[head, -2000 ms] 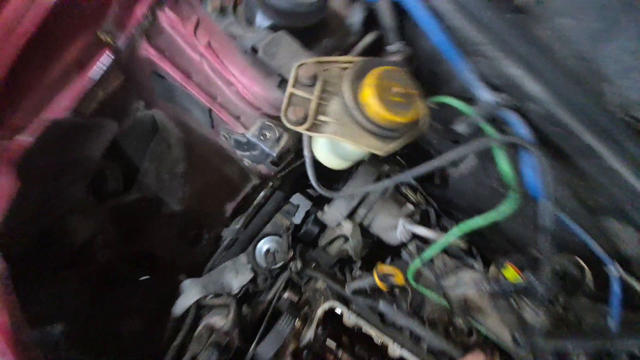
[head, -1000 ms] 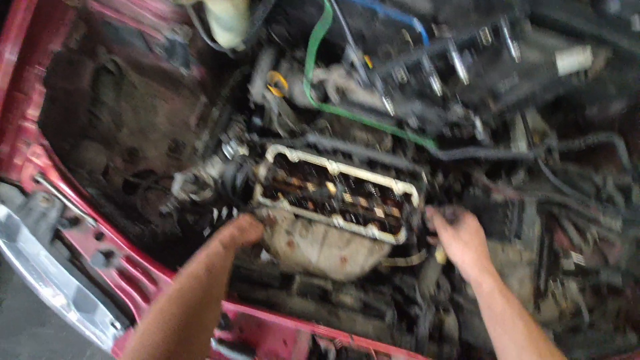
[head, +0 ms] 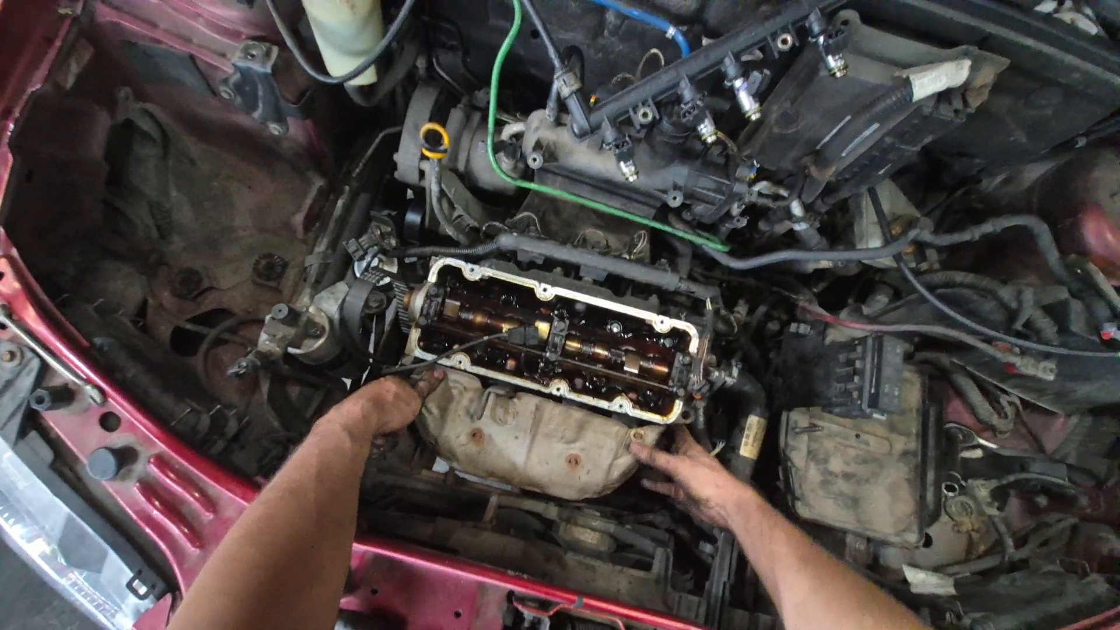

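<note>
An engine's cylinder head (head: 560, 293) lies uncovered, with a camshaft (head: 604, 352) and dark oil visible inside its pale rim. In front of it is a stained metal exhaust heat shield (head: 525, 437). My left hand (head: 394, 404) rests at the shield's upper left corner, its fingers partly hidden. At the shield's right end, my right hand (head: 687, 472) touches the edge with its fingertips, fingers spread. A thin black cable with a small connector (head: 523, 336) reaches over the open head from near my left hand.
Behind the head are a fuel rail with several injectors (head: 691, 74), a green hose (head: 560, 203) and a yellow dipstick ring (head: 434, 140). A dusty battery (head: 853, 455) stands at the right. The red front panel (head: 490, 573) crosses below, and a headlamp (head: 61, 551) is at lower left.
The view has shifted a lot since the oldest frame, where neither hand is clearly seen. Since one second ago, my right hand has moved from beside the head's right end down to the heat shield.
</note>
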